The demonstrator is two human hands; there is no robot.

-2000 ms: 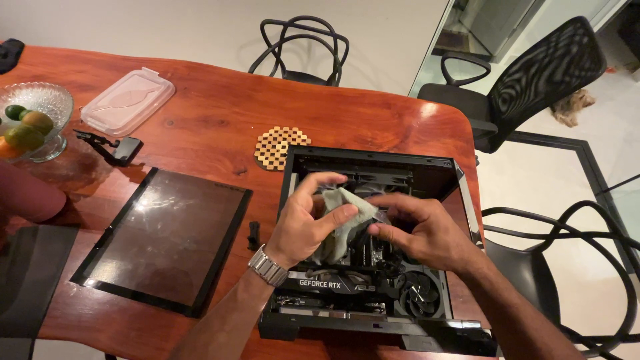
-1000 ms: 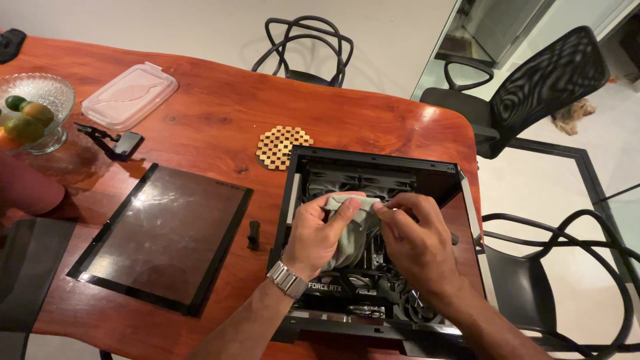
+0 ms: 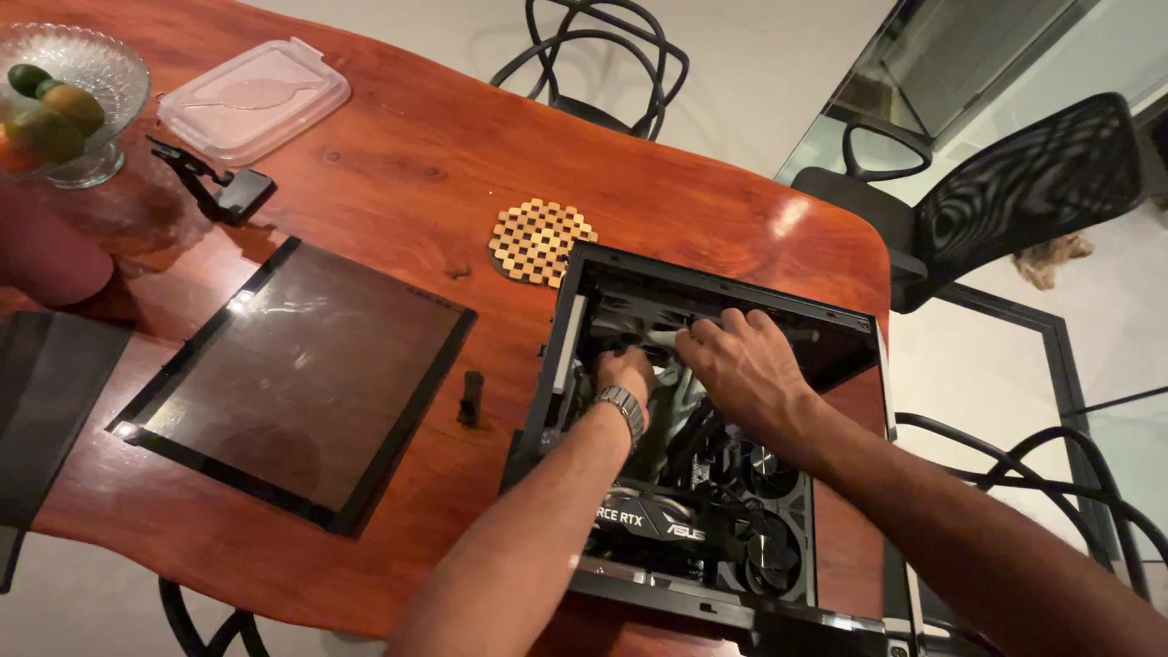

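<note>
An open black computer case (image 3: 730, 297) lies on the wooden table, its inside facing up. My left hand (image 3: 626, 372), with a metal watch at the wrist, reaches into the upper left of the case; its fingertips are hidden. My right hand (image 3: 744, 360) is over the upper middle of the case, fingers curled on part of a pale green cloth (image 3: 671, 411). The cloth hangs down between the hands over the inner parts. Below it sits an ASUS GeForce RTX graphics card (image 3: 639, 518), with black fans (image 3: 769, 552) to its right.
Left of the case lie a small black part (image 3: 471, 399) and a dark glass side panel (image 3: 310, 383). A checkered wooden trivet (image 3: 540, 242) touches the case's back corner area. Farther left are a black stand (image 3: 219, 187), a plastic lid (image 3: 255, 99) and a glass fruit bowl (image 3: 100, 87). Chairs surround the table.
Both hands have gone from holding the bunched cloth together above the case to reaching apart into its upper part. The cloth now hangs lower among the inner parts.
</note>
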